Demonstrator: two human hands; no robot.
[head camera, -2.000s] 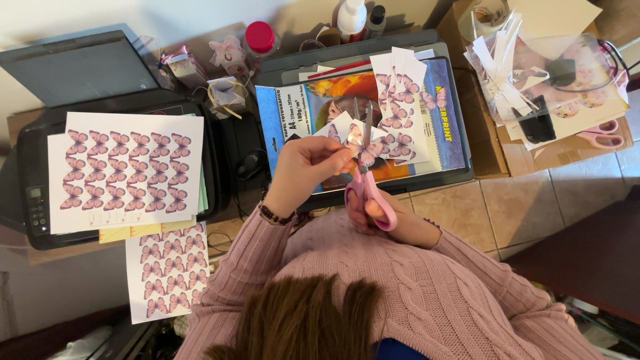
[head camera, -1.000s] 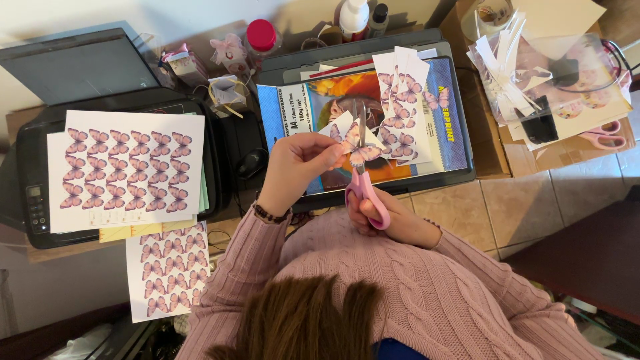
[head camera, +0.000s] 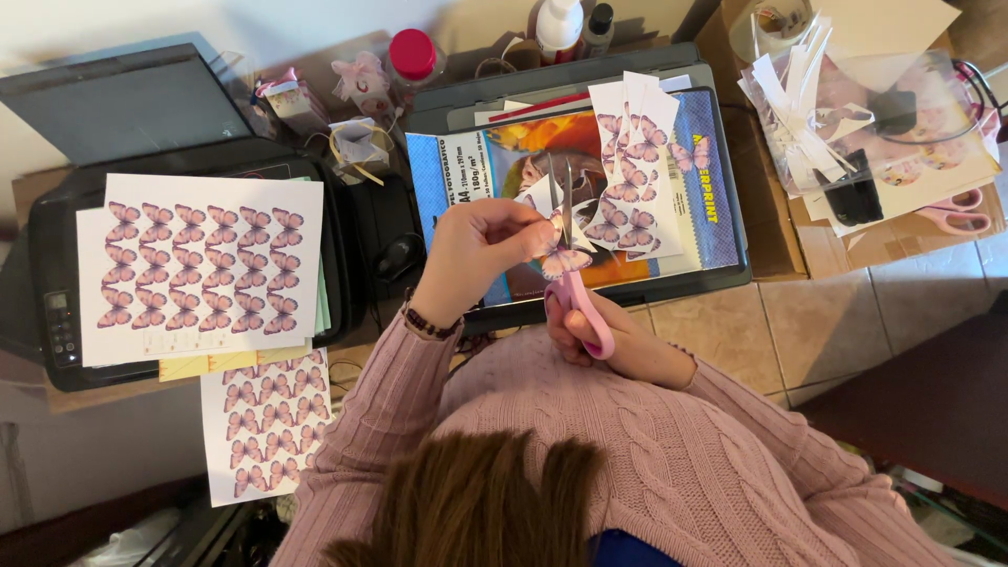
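Observation:
My left hand (head camera: 488, 252) pinches a paper butterfly cutout (head camera: 565, 261) between thumb and fingers. Pink-handled scissors (head camera: 587, 315) are in my right hand (head camera: 606, 335), blades pointing away from me and slightly apart beside the cutout. Beneath both hands lies a photo paper pack (head camera: 524, 157) with a bird picture. Printed paper strips with butterflies (head camera: 630, 173) overlap on its right part, and a single cut butterfly (head camera: 690, 153) rests near its right edge. Sheets of printed butterflies (head camera: 201, 268) lie on the printer at the left, with another printed sheet (head camera: 272, 425) lower down.
A black printer (head camera: 59, 315) stands left, a computer mouse (head camera: 400, 257) right of it. Behind are a red-lidded jar (head camera: 413, 57) and a white bottle (head camera: 559, 31). At right, a cardboard box (head camera: 843, 252) bears white paper scraps (head camera: 795, 118) and another pair of pink scissors (head camera: 957, 213).
My left hand has shifted slightly and the butterfly piece has turned in its fingers, its wings now showing above the scissor handles. The scissors stay in my right hand.

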